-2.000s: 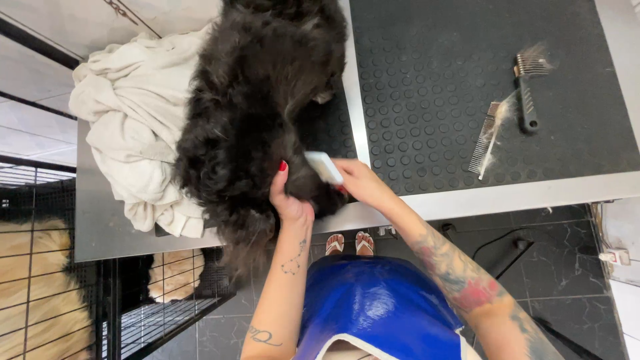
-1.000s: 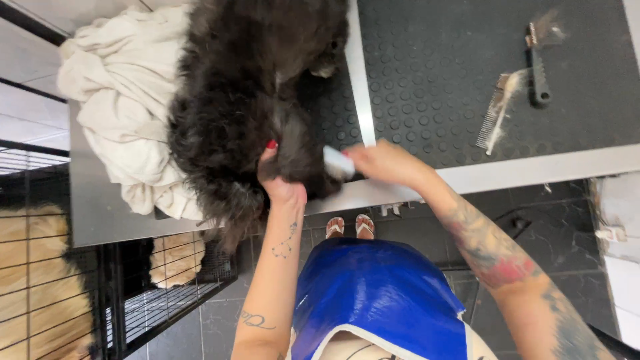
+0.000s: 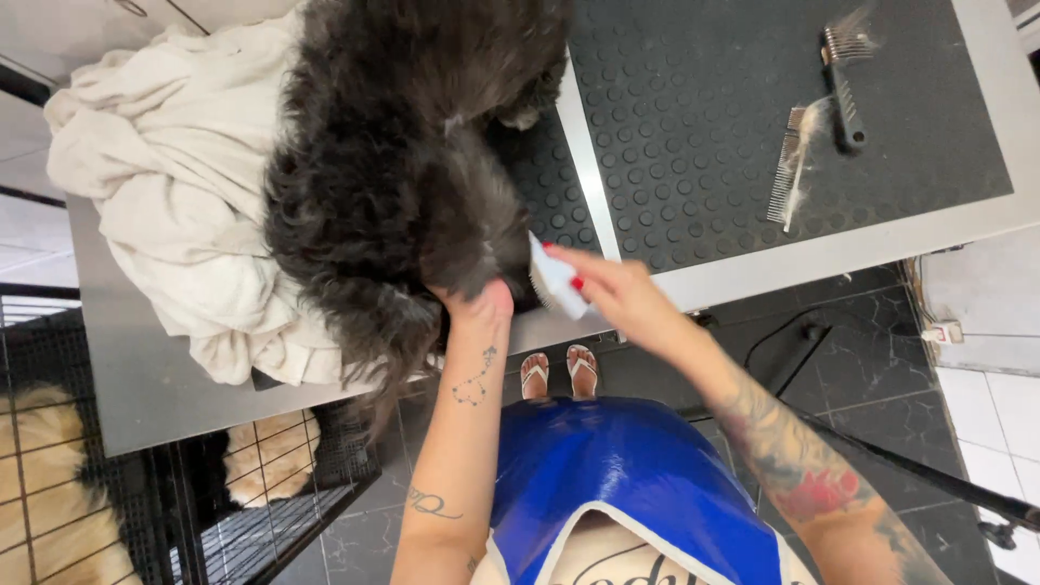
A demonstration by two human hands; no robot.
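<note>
A long-haired black dog (image 3: 366,162) is on the grooming table (image 3: 666,106), its head out of view. Under the fur of one of its legs goes my left hand (image 3: 481,305); the fingers are hidden by the hair, so their hold cannot be seen. Just right of that leg, my right hand (image 3: 605,284) grips a white slicker brush (image 3: 558,279), its pins facing the leg. Farther right on the rubber mat lie a metal comb (image 3: 785,175) with pale hair on it and a black-handled dematting rake (image 3: 843,97) with hair in its teeth.
Crumpled cream towels (image 3: 187,187) lie on the table's left side, against the dog. Below left is a black wire crate (image 3: 175,504) with light-coloured fur visible behind its bars. Black metal tubing (image 3: 918,467) crosses above the dark tiled floor at right. The table's metal edge (image 3: 812,244) runs before me.
My left hand's thumb, visible beside the leg earlier, is now hidden in the fur. My right hand still holds the brush, now with its pins in view beside the leg.
</note>
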